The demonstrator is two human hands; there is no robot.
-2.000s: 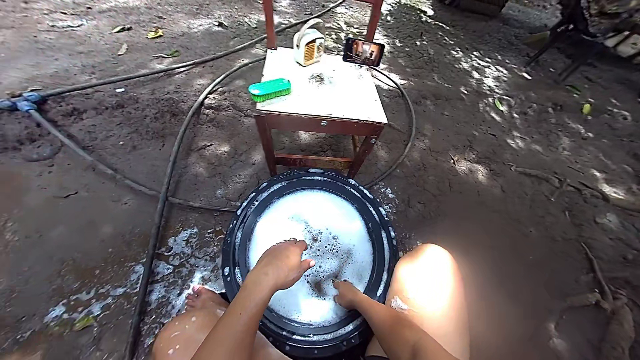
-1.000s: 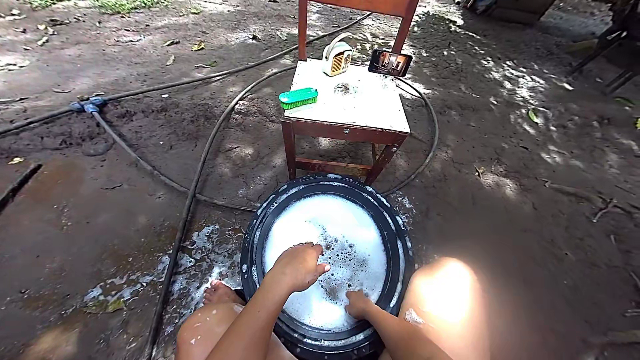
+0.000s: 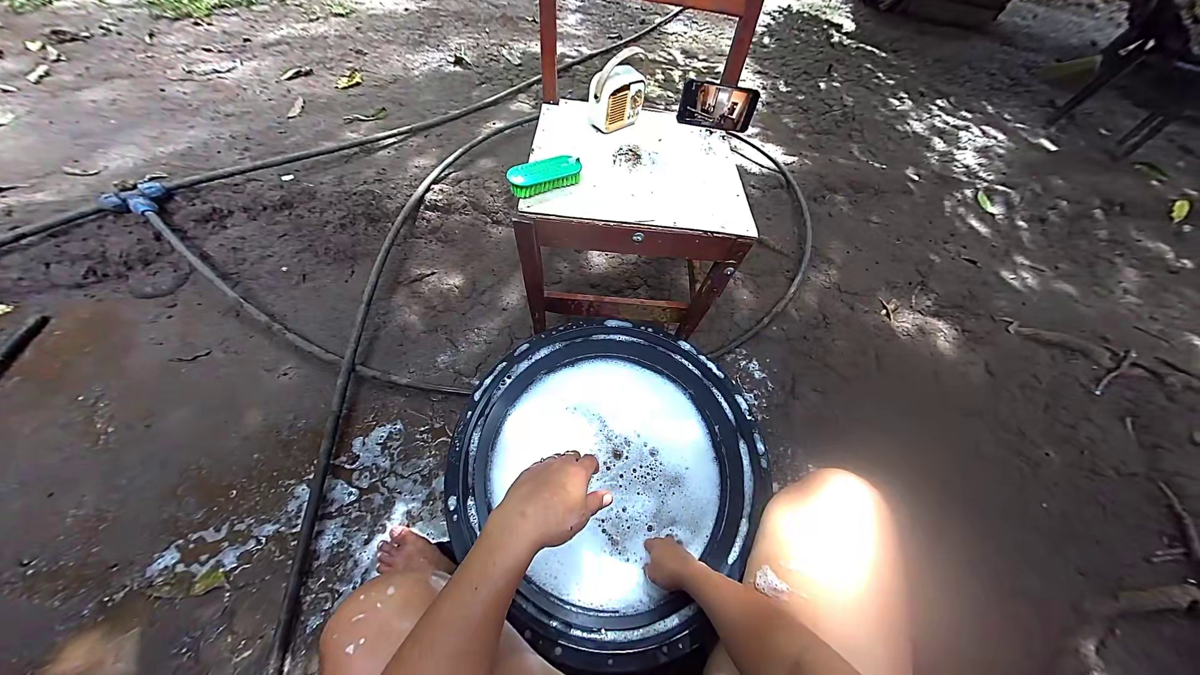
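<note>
A round black tub (image 3: 469, 450) full of white suds (image 3: 647, 403) stands between my knees. Above the left part of the foam is my left hand (image 3: 553, 497), its fingertips reaching the suds and its thumb pointing right. My right hand (image 3: 668, 562) is lower, near the tub's right inner side, with its fingers partly sunk in foam. Whether either hand grips something under the suds cannot be seen. Beyond the tub, a wooden chair (image 3: 694, 202) holds a green scrubbing brush (image 3: 546, 176), a small white device with a handle (image 3: 619, 97) and a phone (image 3: 718, 105) lying on its side edge.
Dark hoses (image 3: 375, 272) run over the muddy ground left of the tub and behind the chair, meeting at a blue connector (image 3: 136, 198). Spilled suds (image 3: 375, 469) lie beside my left foot (image 3: 411, 551). Roots and twigs (image 3: 1116, 370) are on the ground at right.
Both hands stay over the tub in nearly the same places. The view has shifted somewhat to the left since the first frame.
</note>
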